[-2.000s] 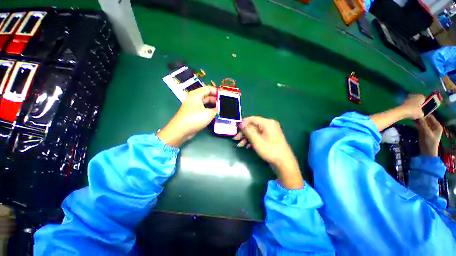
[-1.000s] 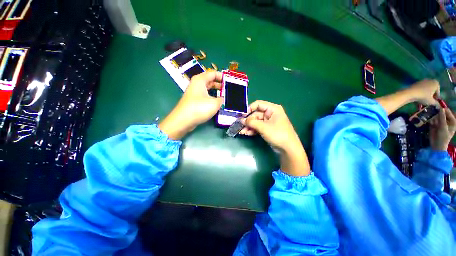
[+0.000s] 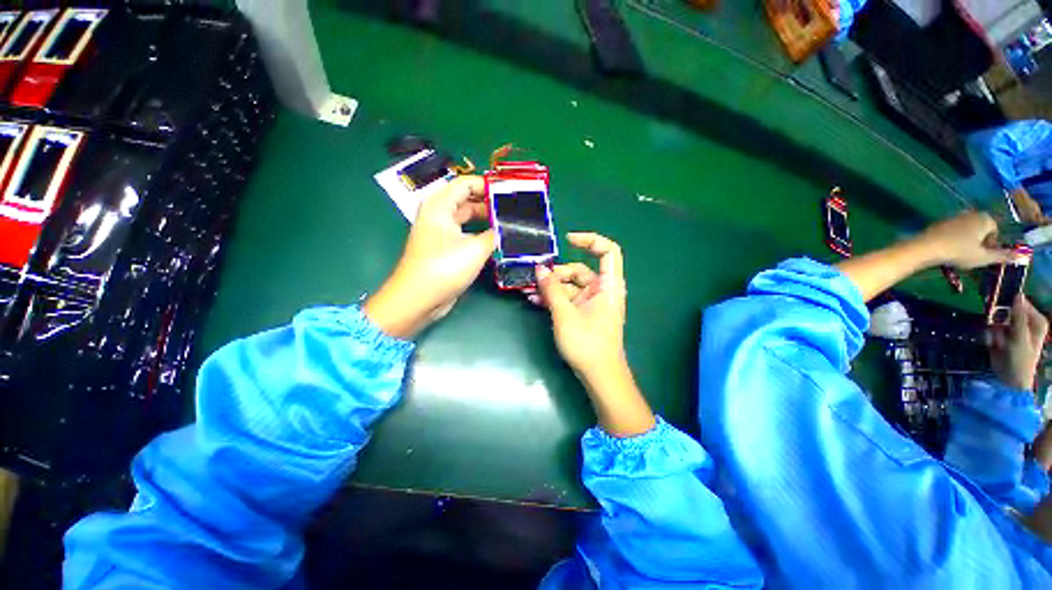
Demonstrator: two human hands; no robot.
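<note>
A phone subassembly (image 3: pixel 524 221) with a red edge, white border and dark screen is held upright above the green bench, an orange flex cable at its top. My left hand (image 3: pixel 444 256) grips its left side. My right hand (image 3: pixel 586 302) touches its lower right corner with thumb and fingertips; the index finger is raised. A small dark grey piece (image 3: pixel 518 274) lies at the lower end of the unit, under the right thumb's tip. White-edged LCD modules (image 3: pixel 401 184) lie behind my left hand, which partly hides them.
A black tray (image 3: pixel 127 231) with red-and-white housings stands at left, beside a pale metal post (image 3: pixel 288 58). Another phone subassembly (image 3: pixel 839 224) lies to the right. A neighbour's blue sleeve (image 3: pixel 808 346) and hands holding a phone unit are at right. Black flat pieces (image 3: pixel 608 37) lie farther up.
The dark grey piece, earlier hanging from my right fingers beside the unit, now lies at its lower end. My right hand has turned and opened its index finger. The neighbour's hands have moved.
</note>
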